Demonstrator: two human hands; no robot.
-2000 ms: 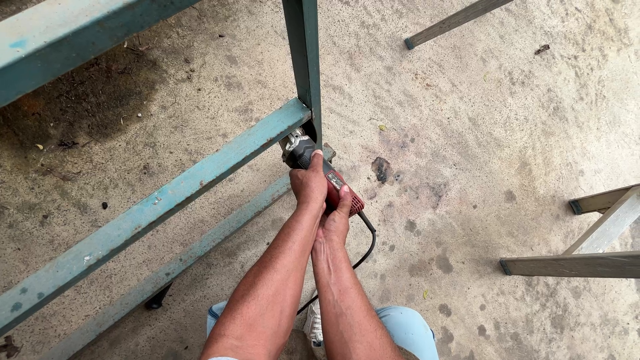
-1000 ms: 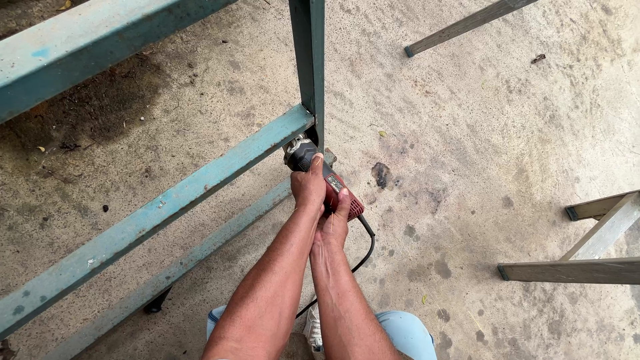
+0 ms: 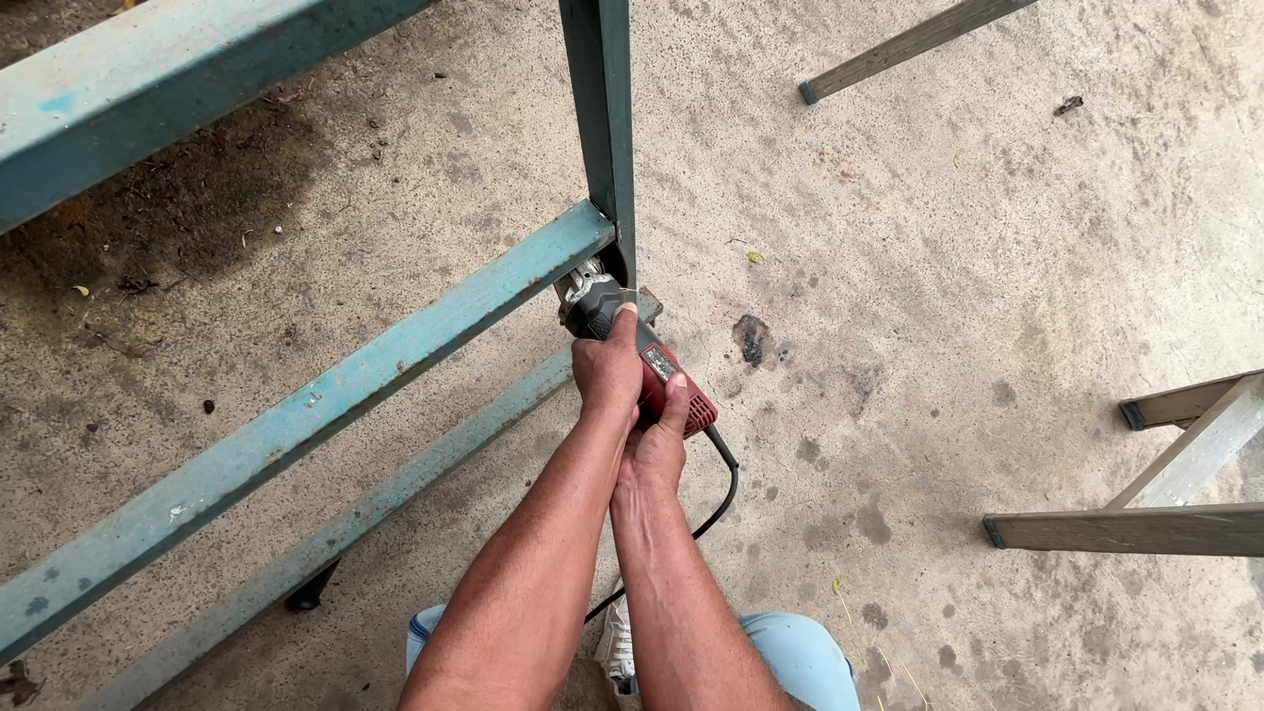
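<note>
Both my hands hold a red and black corded angle grinder. Around the dark front part of its body is my left hand, its thumb on top; my right hand grips the red rear part by the vents. The grinder's metal head lies just under a blue-green painted metal crossbar, close to where that bar meets an upright post. A small orange streak shows near the head. The disc is hidden. A black power cord bends from the grinder's rear down past my right forearm.
A lower rail runs beneath the crossbar, and a wide top beam crosses the upper left. At the right stand legs of a metal stand; another leg is above. My shoe is on the concrete floor.
</note>
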